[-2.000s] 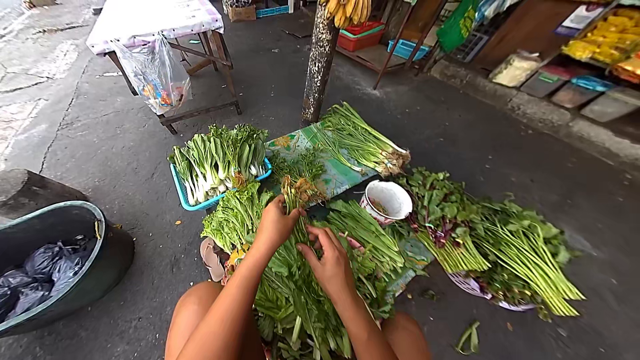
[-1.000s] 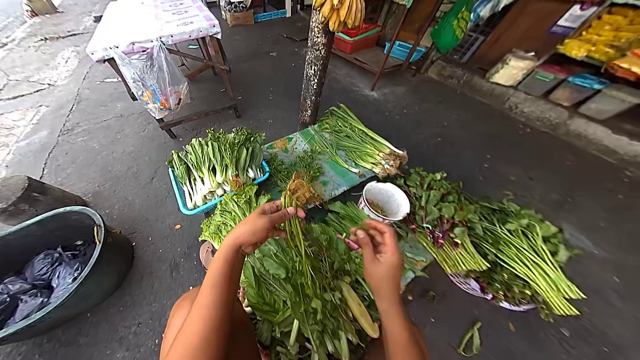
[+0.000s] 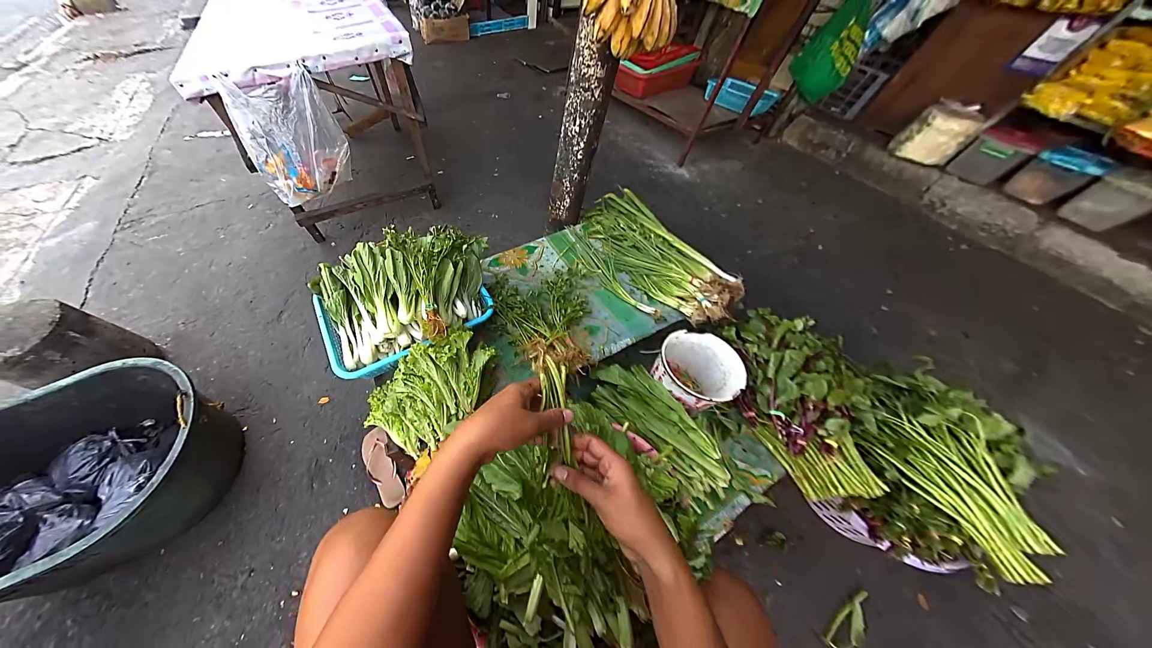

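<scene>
My left hand point(image 3: 515, 418) grips a bunch of leafy greens by its stems, just below the brown roots point(image 3: 556, 351), which point away from me. My right hand point(image 3: 601, 472) is close beside it, thumb and fingers bent at the stems; whether it holds a stem or a tie cannot be made out. The bunch's leaves point(image 3: 549, 531) hang toward my lap over more greens. Long flat green leaves point(image 3: 670, 427) lie to the right, by a white pail point(image 3: 711, 360). Curly lettuce point(image 3: 430, 389) lies on the left. Behind the roots, feathery herbs point(image 3: 544, 306) rest on a green patterned sheet point(image 3: 607, 315).
A blue basket point(image 3: 335, 346) holds white-stemmed greens at the left. Spring onions point(image 3: 666, 261) lie on the sheet before a post point(image 3: 583, 126). Bundled greens point(image 3: 945, 459) fill a purple basket point(image 3: 846, 522) at the right. A dark tub point(image 3: 193, 450) with black bags stands left.
A second ago my hands were farther apart; my right hand has moved left to the stems. The bunch in my left hand is lower, and the pinkish item by my right fingers then is no longer plainly seen there.
</scene>
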